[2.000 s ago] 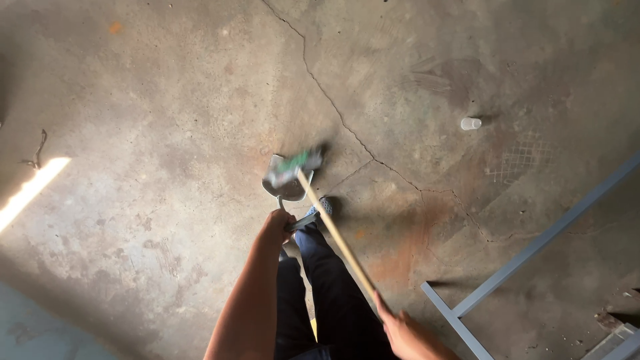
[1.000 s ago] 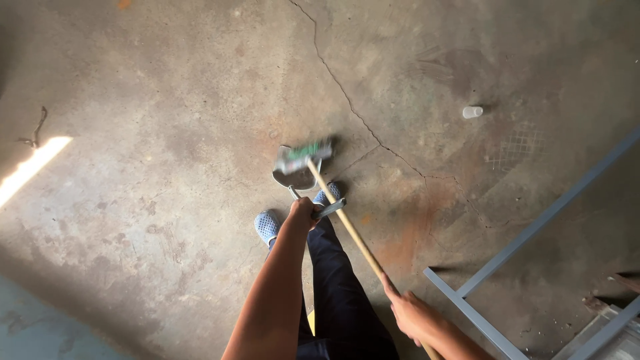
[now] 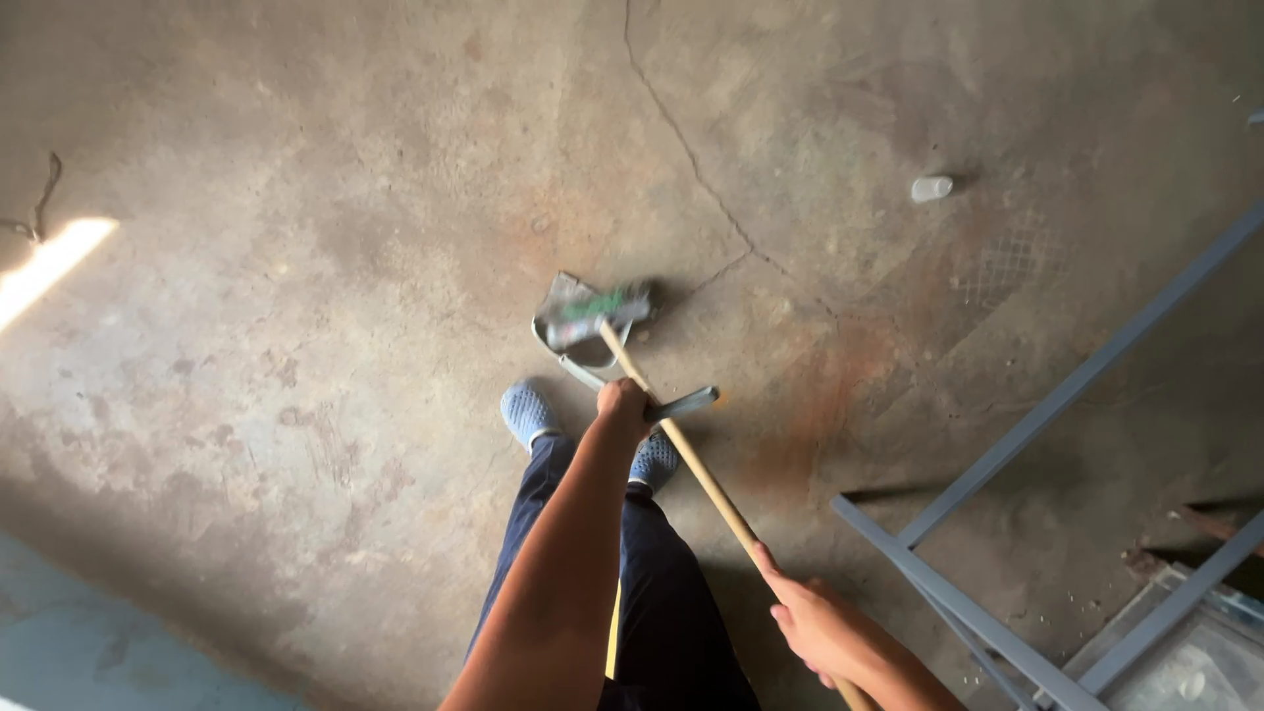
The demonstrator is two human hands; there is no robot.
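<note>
My left hand (image 3: 624, 400) is closed around the grey handle of a dustpan (image 3: 565, 331), whose pan lies low in front of my feet. My right hand (image 3: 815, 624) grips the wooden handle of a broom (image 3: 713, 489) near its upper end. The handle runs up and left, passing by my left hand. At its far end the broom head (image 3: 610, 304), with green and pale parts, is blurred and overlaps the right side of the pan. What the pan holds cannot be made out.
My feet, in blue clogs (image 3: 528, 412), stand on a cracked concrete floor (image 3: 346, 296). A white cup-like object (image 3: 931, 189) lies at the upper right. A grey-blue metal frame (image 3: 1076, 385) stands to the right. A glass-like panel (image 3: 1175, 657) is at the lower right, a blue wall (image 3: 89, 632) at the lower left.
The dustpan has turned, its handle end now pointing more to the right. Both hands have kept their holds. The broom head stays blurred over the pan.
</note>
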